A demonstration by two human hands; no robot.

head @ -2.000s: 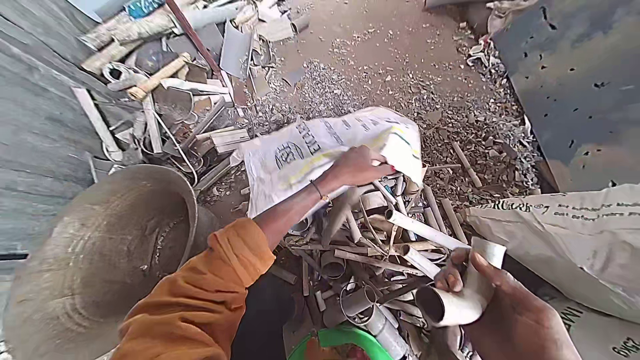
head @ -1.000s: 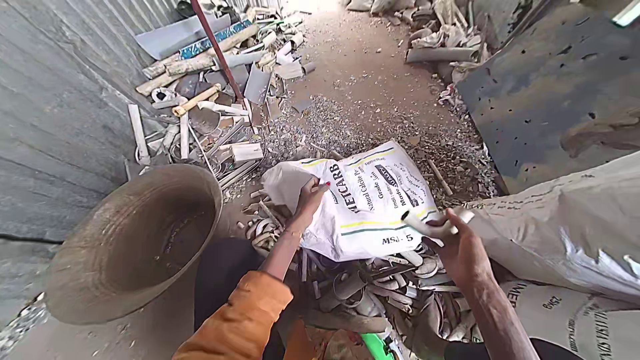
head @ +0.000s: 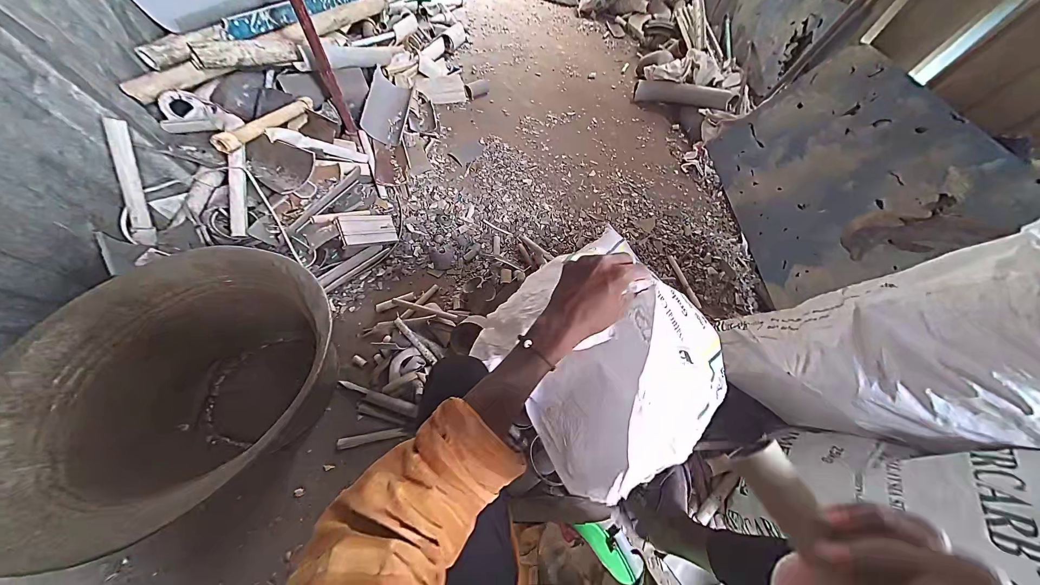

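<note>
My left hand, at the end of an orange sleeve and with a thin bracelet on the wrist, grips the upper edge of a white woven sack that bears printing. The sack is bunched over the scrap pile between my legs. At the lower right, my right hand holds a short pale pipe piece; hand and pipe are blurred. Cut pipe pieces lie left of the sack. Below it shows part of a bright green object, which I cannot identify.
A large, worn round tub stands at the left. Pipe offcuts are heaped behind it along the wall, beside a red pole. Chips cover the floor ahead. At the right are full printed sacks and a dark, stained board.
The white sack, spread flat over the pile a second ago, is now lifted and bunched under my left hand. My right hand has moved away from the sack to the lower right, still with a pipe piece.
</note>
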